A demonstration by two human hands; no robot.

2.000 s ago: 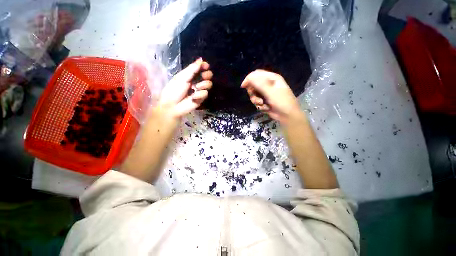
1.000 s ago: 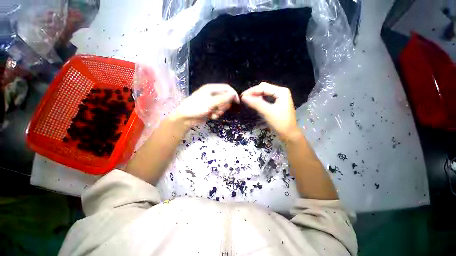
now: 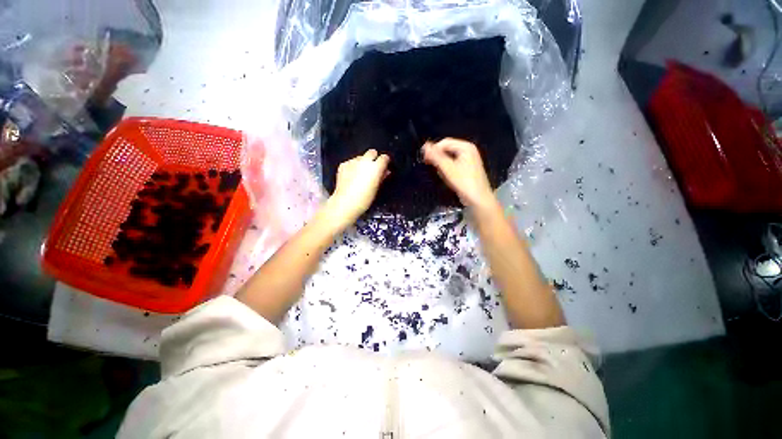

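A large dark heap of black pieces [image 3: 420, 94] fills the open mouth of a crinkled clear plastic bag [image 3: 540, 94] in front of me. My left hand [image 3: 360, 178] is over the near left part of the heap, its fingers curled. My right hand [image 3: 460, 168] is over the heap to the right of it, fingers bent, thumb and index close together. The hands are apart. Any small piece between the fingers is too small and dark to tell. Black bits [image 3: 403, 321] are scattered on the white sheet between my forearms.
An orange-red perforated basket [image 3: 154, 296] with a pile of black pieces [image 3: 171, 225] is at the left, against the bag's edge. Clear bags with reddish contents [image 3: 94, 69] are at the far left. A darker red bin [image 3: 712, 146] and a pale cable [image 3: 766, 267] are at the right.
My hands, which met at the fingertips a second ago, have moved apart over the heap. The view has shifted, showing more of the bag's far rim.
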